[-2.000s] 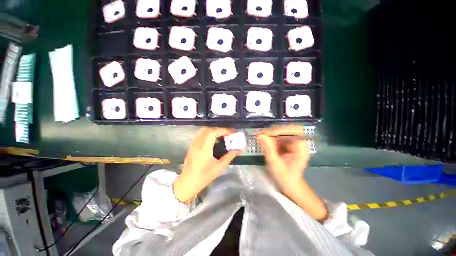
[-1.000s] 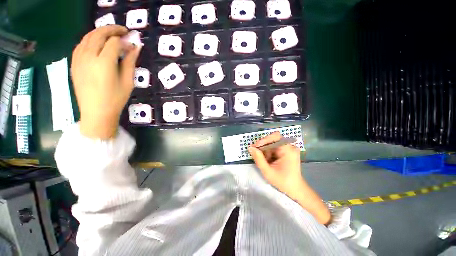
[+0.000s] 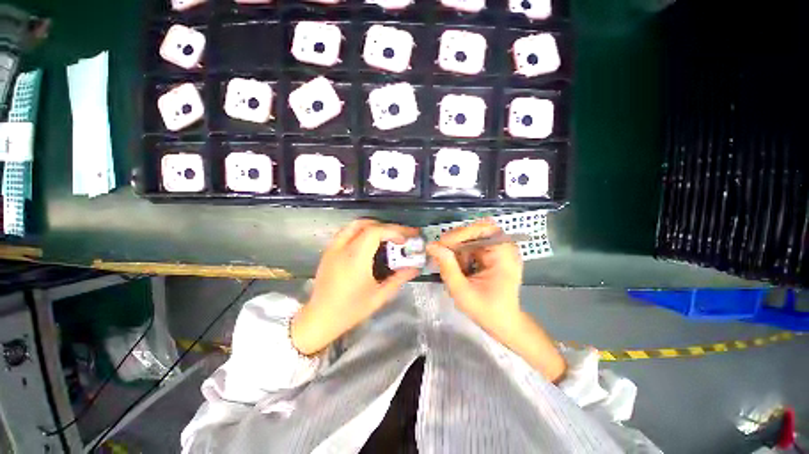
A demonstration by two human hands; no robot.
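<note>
My left hand (image 3: 350, 275) holds a white housing (image 3: 406, 253) between thumb and fingers at the bench's front edge. My right hand (image 3: 483, 270) holds thin grey tweezers (image 3: 486, 242) and its fingertips meet the housing's right side. The tweezer tip is hidden at the fingers. The adhesive dot sheet (image 3: 535, 234) lies on the bench, partly under my right hand. The black blister tray (image 3: 355, 202) lies behind my hands with white housings in its pockets. One pocket, second from the left in the upper visible part, is empty.
Stacked black ribbed trays (image 3: 732, 177) stand at the right. Pale blank strips (image 3: 90, 129) and bundled dot sheets (image 3: 16, 142) lie at the left. A blue bin (image 3: 696, 302) is below the bench at right. A grey metal case (image 3: 19, 355) and cables are below at left.
My left hand has come back from the tray's left side to the bench's front edge with a housing. My right hand has moved to meet it. The formerly occupied second-column pocket is now empty.
</note>
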